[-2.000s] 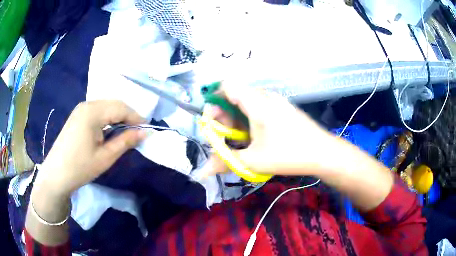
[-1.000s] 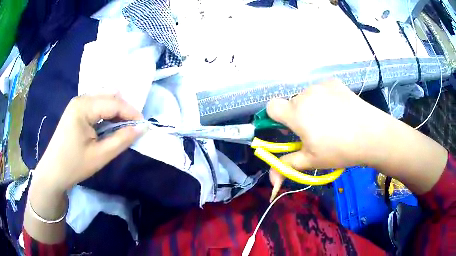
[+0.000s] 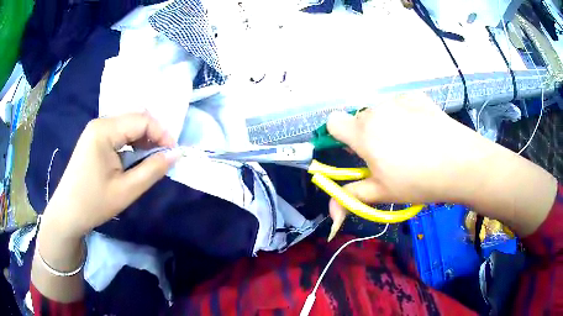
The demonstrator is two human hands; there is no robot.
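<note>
A navy garment piece (image 3: 185, 210) with white lining (image 3: 216, 177) along its edge lies over the lap and the table edge. My left hand (image 3: 117, 170) pinches the edge of the layered cloth between thumb and fingers. My right hand (image 3: 401, 157) holds the scissors (image 3: 271, 153) by their green and yellow handle loops. The blades point left, along the cloth edge, with tips near my left fingertips. The blades look nearly closed; whether cloth lies between them cannot be told.
The white table has a ruler band (image 3: 284, 126) along its front edge. Checked fabric (image 3: 185, 31) lies at the back. A blue bin (image 3: 441, 244) is below right. A white cable (image 3: 339, 247) crosses the red-clothed lap. Dark cords cross the table at right.
The scissors were angled up-left two seconds ago, then turned to lie along the cloth edge. My right hand has moved right. My left hand keeps its pinch almost in place.
</note>
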